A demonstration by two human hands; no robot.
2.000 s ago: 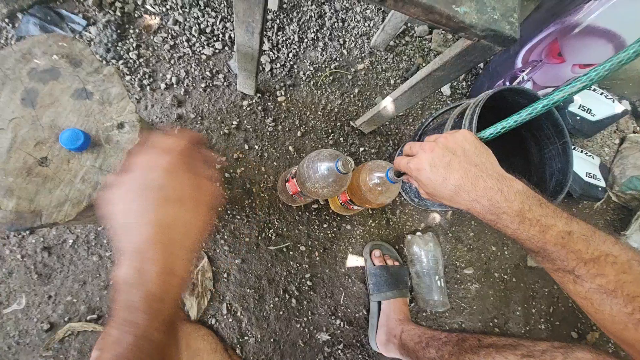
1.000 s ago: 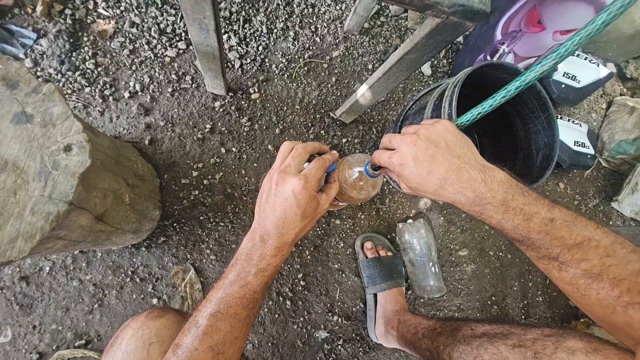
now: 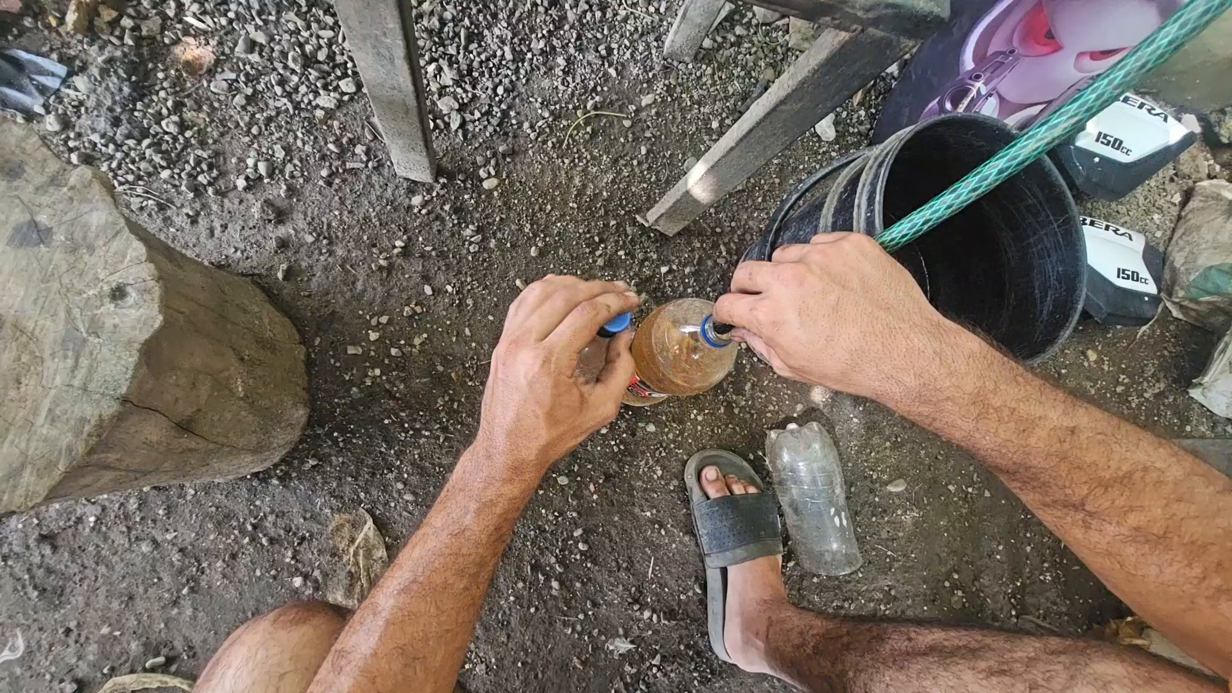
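Observation:
My left hand [image 3: 563, 356] has its thumb and fingers around a blue bottle cap [image 3: 616, 325], at the top of a plastic bottle that this hand mostly hides. Just right of it a clear plastic bottle [image 3: 679, 351] of amber liquid stands on the dirt, with a blue ring at its neck. My right hand [image 3: 818, 313] is at that bottle's mouth, its fingertips around a small dark piece there; the fingers partly hide what it is. The green braided hose [image 3: 1039, 144] passes just above my right hand, over the mouth of a black bucket [image 3: 837, 207].
A tree stump [image 3: 221, 375] stands at the left. Wooden legs [image 3: 760, 125] of a piece of furniture reach the ground above. An empty clear bottle [image 3: 813, 500] lies beside my sandalled foot [image 3: 736, 529]. White and black motorcycle parts [image 3: 1121, 269] lie right of the bucket.
My left hand, near the stump two seconds ago, has come over to the left bottle, where a blue cap is now between its fingers. The blue cap seen on the stump earlier no longer shows there.

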